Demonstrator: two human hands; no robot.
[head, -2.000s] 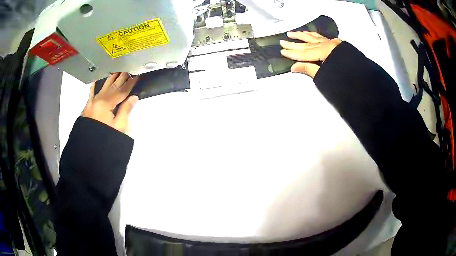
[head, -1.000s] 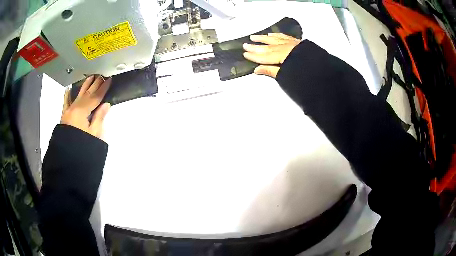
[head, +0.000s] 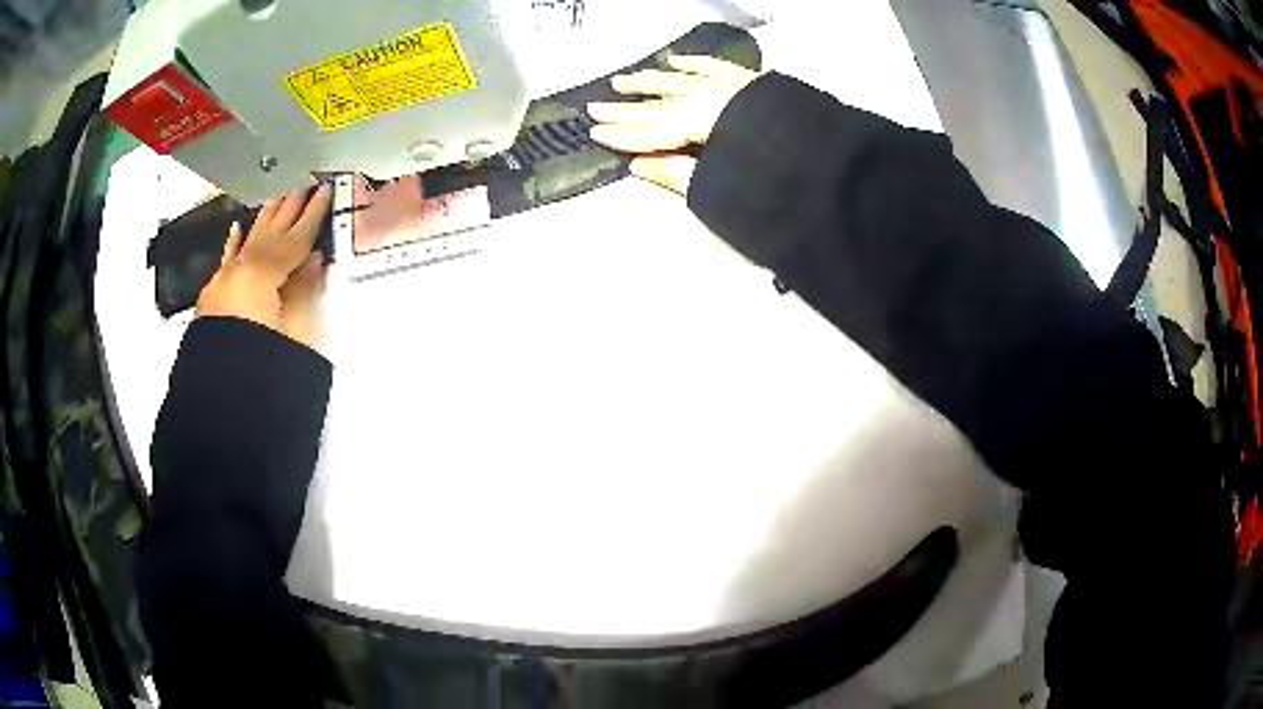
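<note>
A dark camouflage shoulder strap point(head: 575, 173) lies across the white sheet below the machine head point(head: 312, 83), its rounded end at upper right. A slotted template point(head: 416, 222) with a pinkish area crosses it; narrow black webbing shows at the template's upper edge. My left hand point(head: 273, 256) lies on the strap's left part, fingertips at the template's left edge. My right hand point(head: 665, 122) lies flat on the strap's right part, fingers spread. Neither hand visibly grips it. The machine head hides the needle area.
Another dark curved strap point(head: 582, 676) lies along the near edge of the white sheet point(head: 623, 457). Camouflage pieces point(head: 83, 485) hang at the left edge. Black strips point(head: 1143, 208) and orange cloth point(head: 1205, 69) are at right. The head carries yellow and red labels.
The sheet, strap and template have shifted left relative to the machine head, both hands with them. The template's pinkish area now shows, and the metal clamp parts are out of sight. The view has also shifted.
</note>
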